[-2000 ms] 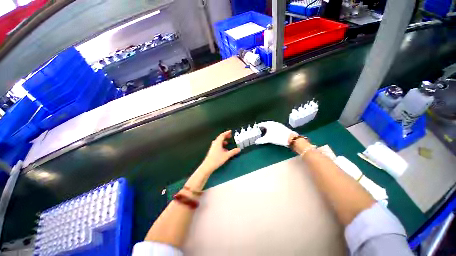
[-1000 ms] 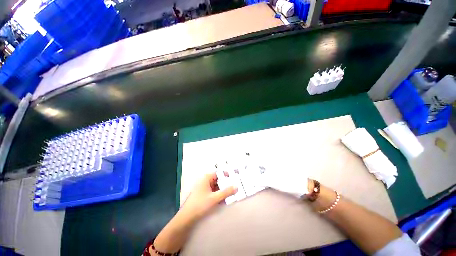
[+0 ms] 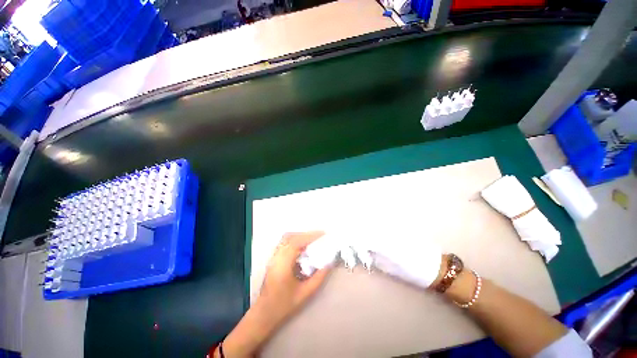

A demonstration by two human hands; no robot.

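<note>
A short row of white plastic units (image 3: pixel 325 253) is held over the beige sheet (image 3: pixel 391 196). My bare left hand (image 3: pixel 288 273) grips its left end, thumb at the front. My right hand (image 3: pixel 405 262), in a white glove, is at its right end; glove and units blend in the bright light, so the fingers are hard to make out. Metal pins seem to point down toward me. A blue tray (image 3: pixel 185 238) at the left holds rows of white units, pins up, with a bare part at its front.
Another row of white units (image 3: pixel 448 112) stands on the green conveyor (image 3: pixel 314 105). A banded white cloth bundle (image 3: pixel 520 213) lies at the sheet's right edge. Further right are a white pad (image 3: pixel 569 194), a blue bin with bottles (image 3: pixel 583 150) and a grey post (image 3: pixel 569 70).
From the conveyor edge, both hands have brought the row back over the sheet. Since the last earlier frame the row has turned, its pins now lower and toward me.
</note>
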